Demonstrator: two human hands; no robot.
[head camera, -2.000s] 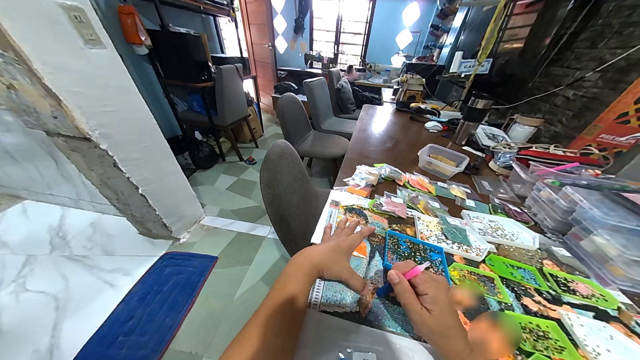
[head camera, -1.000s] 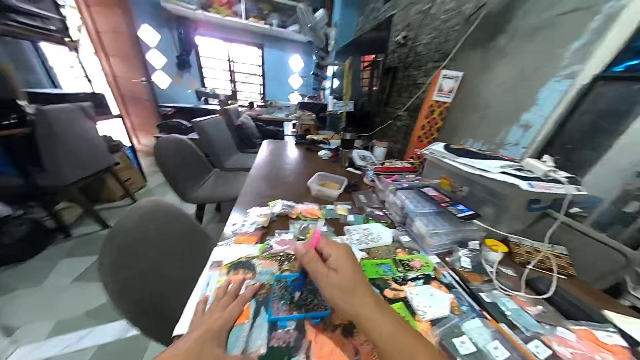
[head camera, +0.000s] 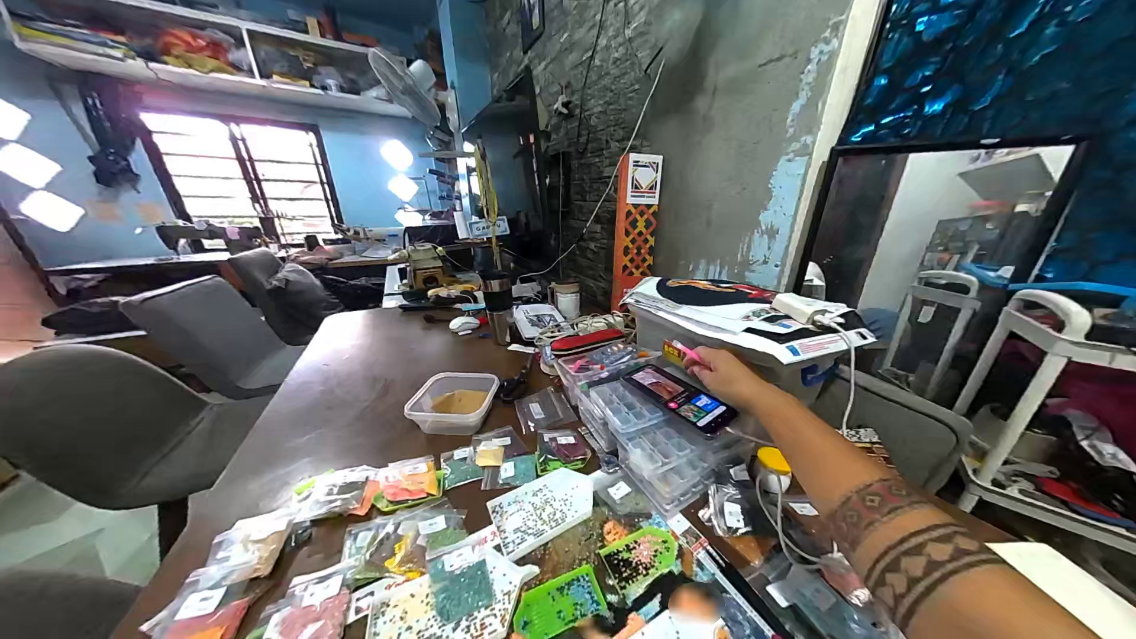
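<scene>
My right hand (head camera: 723, 377) is stretched out over the right side of the table, its fingers closed on a pink pen-like applicator (head camera: 685, 351). Just below it lies a smartphone (head camera: 681, 398) with a lit screen, resting on stacked clear plastic bead organizers (head camera: 652, 453). My left hand is outside the view. Nearer to me are green trays of small beads (head camera: 561, 603), a white bead tray (head camera: 541, 512) and zip bags of coloured beads (head camera: 461, 586), partly on a printed diamond-painting canvas (head camera: 683, 612).
A clear tub with tan contents (head camera: 451, 404) stands mid-table. Beyond the phone is a large storage bin (head camera: 710, 333) with printed sheets and a white charger (head camera: 808, 309) on top. Cables hang at the right. Grey chairs (head camera: 89, 422) line the left side.
My right hand has moved from the blue bead tray to beside the phone, still with the pink applicator. My left hand, earlier flat on the canvas, has left the view. The view has swung right.
</scene>
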